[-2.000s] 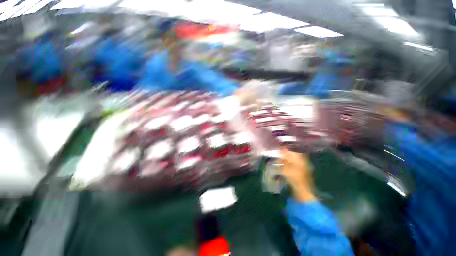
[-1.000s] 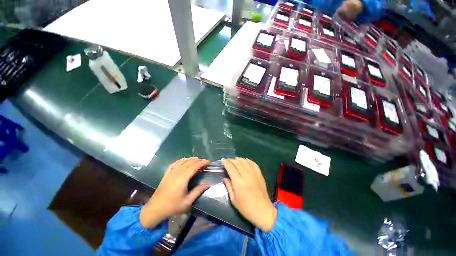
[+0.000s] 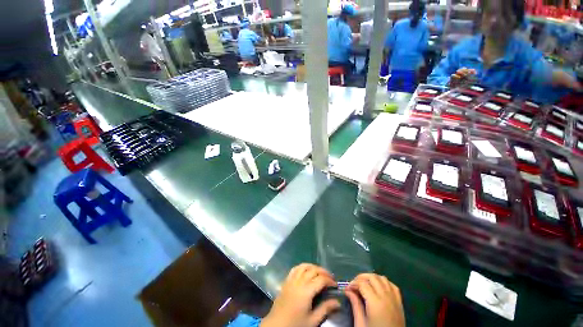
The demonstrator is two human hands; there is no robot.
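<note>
My left hand (image 3: 302, 299) and my right hand (image 3: 378, 301) are bare, side by side at the bottom edge, partly cut off. Between them they hold a dark shiny object (image 3: 339, 305), fingers along its far edge and my left thumb across it. It looks like a handheld device, but the fingers and picture edge hide most of it. A second black device with a red edge (image 3: 455, 315) lies to the right, cut off at the bottom. A white card (image 3: 491, 295) with a small mark lies beyond it.
Stacked clear trays (image 3: 447, 223) of red-and-black devices stand at right. A clear strip (image 3: 281, 220), white bottle (image 3: 243, 162) and small dark-red object (image 3: 276, 184) lie left. A post (image 3: 317, 89) rises ahead. A person in blue (image 3: 495, 64) is behind the trays; blue stool (image 3: 89, 198) at left.
The view has tilted up and left, so the bench things sit lower and further right. Both hands still hold the dark object. The white squarish bottle and film scraps at right have left the picture.
</note>
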